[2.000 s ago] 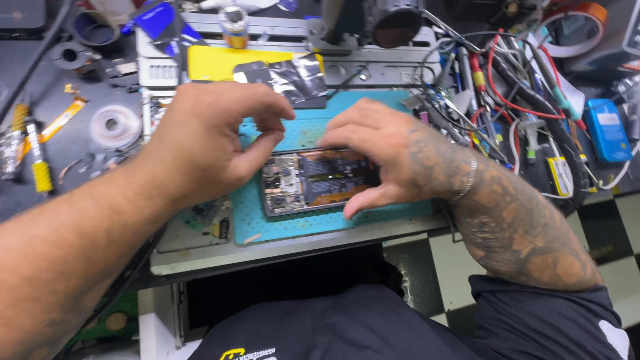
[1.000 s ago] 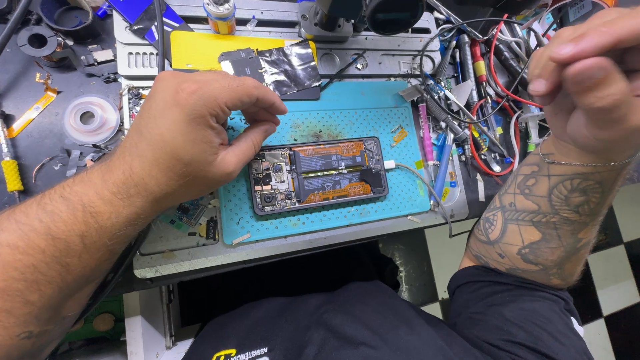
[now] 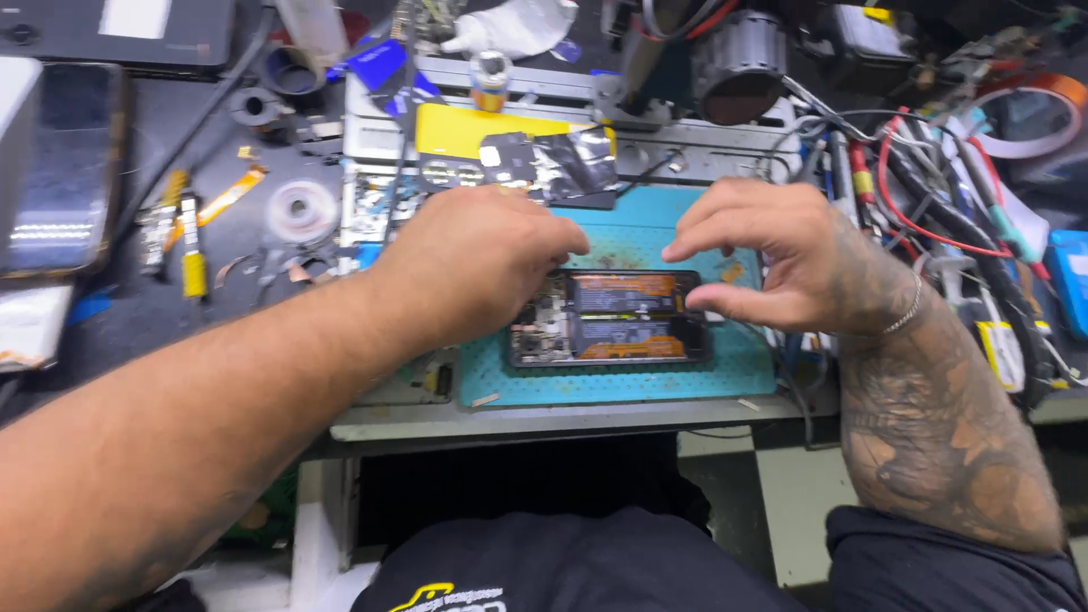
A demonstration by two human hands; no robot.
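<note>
An opened smartphone [image 3: 612, 319] lies on a teal silicone repair mat [image 3: 620, 387], its battery and circuit board exposed. My left hand [image 3: 484, 255] is over the phone's upper left corner with fingers curled; whether its fingertips hold anything is hidden. At the phone's right end, my right hand [image 3: 756, 255] has thumb and fingers apart, with nothing between them. The thumb is close to the corner where a cable plug [image 3: 712, 316] meets the phone. Black and silver film pieces [image 3: 578, 163] lie behind the mat on a yellow card [image 3: 459, 123].
Test leads and pens [image 3: 935, 195] crowd the right side. Behind the mat hangs a dark cylindrical tool head [image 3: 739, 64]. A spool [image 3: 302, 212], orange flex cable [image 3: 225, 200] and another phone [image 3: 64, 161] lie at left. The bench's metal edge [image 3: 510, 418] runs in front.
My right hand was raised at the upper right a second ago and is now down beside the phone's right end. My left hand stays near the phone's left end.
</note>
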